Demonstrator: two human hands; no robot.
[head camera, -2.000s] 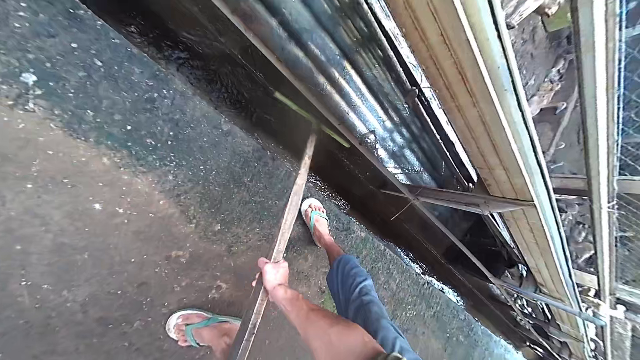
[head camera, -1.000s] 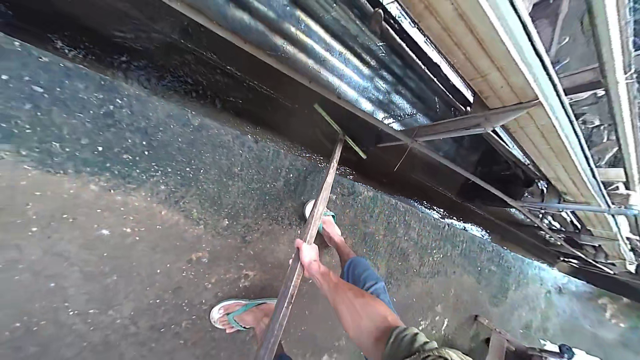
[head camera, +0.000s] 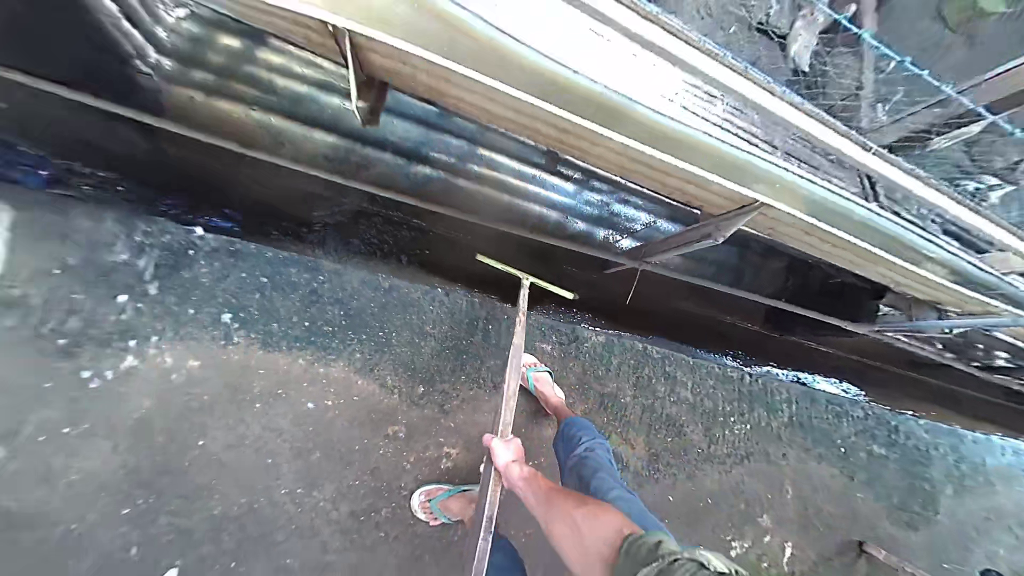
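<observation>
My right hand (head camera: 506, 456) is wrapped around the long wooden handle (head camera: 512, 384) of a T-shaped tool, which looks like a floor squeegee or scraper. Its narrow yellow-green crosspiece (head camera: 526, 278) is over the dark, wet drainage channel (head camera: 432, 240), near the edge of the concrete floor. Whether the crosspiece touches the channel's bottom cannot be told. The handle runs down between my feet and out at the bottom edge. My left hand does not show.
My sandalled feet (head camera: 544, 384) stand on rough concrete (head camera: 280, 448). Beyond the channel are corrugated metal sheeting (head camera: 480, 160), a long beam-like trough (head camera: 560, 112) and a wooden brace (head camera: 696, 236). Blue wire (head camera: 904, 60) crosses the top right. A piece of wood (head camera: 888, 558) lies at lower right.
The view has shifted and turned. My right hand keeps hold of the handle throughout, and the crosspiece stays over the channel.
</observation>
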